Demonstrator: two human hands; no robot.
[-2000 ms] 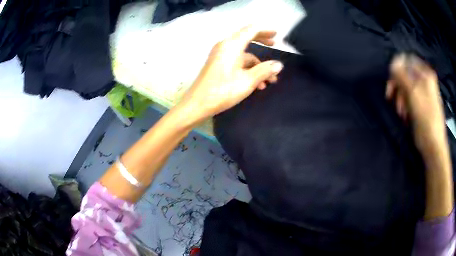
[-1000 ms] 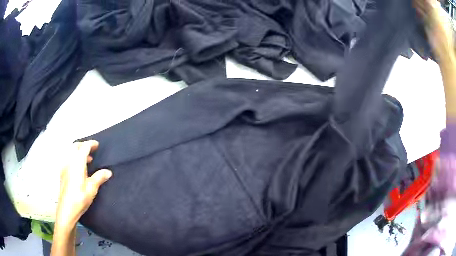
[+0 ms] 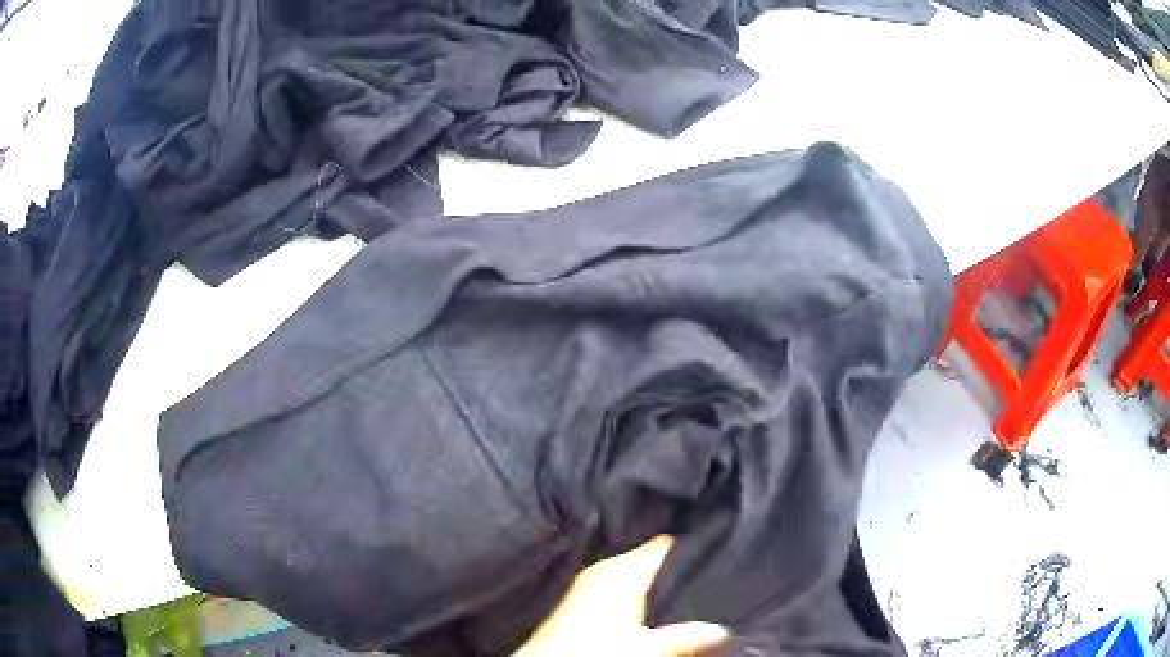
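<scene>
The black garment (image 3: pixel 347 501) lies spread over the pale tabletop, with a long folded edge along its far side and a seam across its left part. Its middle and right are bunched into folds. My left hand (image 3: pixel 622 610) is at the bottom middle, cut off by the picture's edge. It is on the bunched cloth, with thumb and forefinger apart and dark cloth between them. The other fingers are hidden, so a grip cannot be told. My right hand is not in view.
A black garment pile (image 3: pixel 308 103) lies at the far left of the white table (image 3: pixel 975 116), with pale threads on it. A red plastic stool (image 3: pixel 1046 321) stands right. Thread waste (image 3: pixel 1046 603) and a blue object (image 3: pixel 1110 642) are lower right. A green plastic bag (image 3: pixel 167 629) is lower left.
My left hand has left the garment's left end and is at the bottom middle. My right hand has gone out of view, and the raised cloth part is down. The view has shifted right.
</scene>
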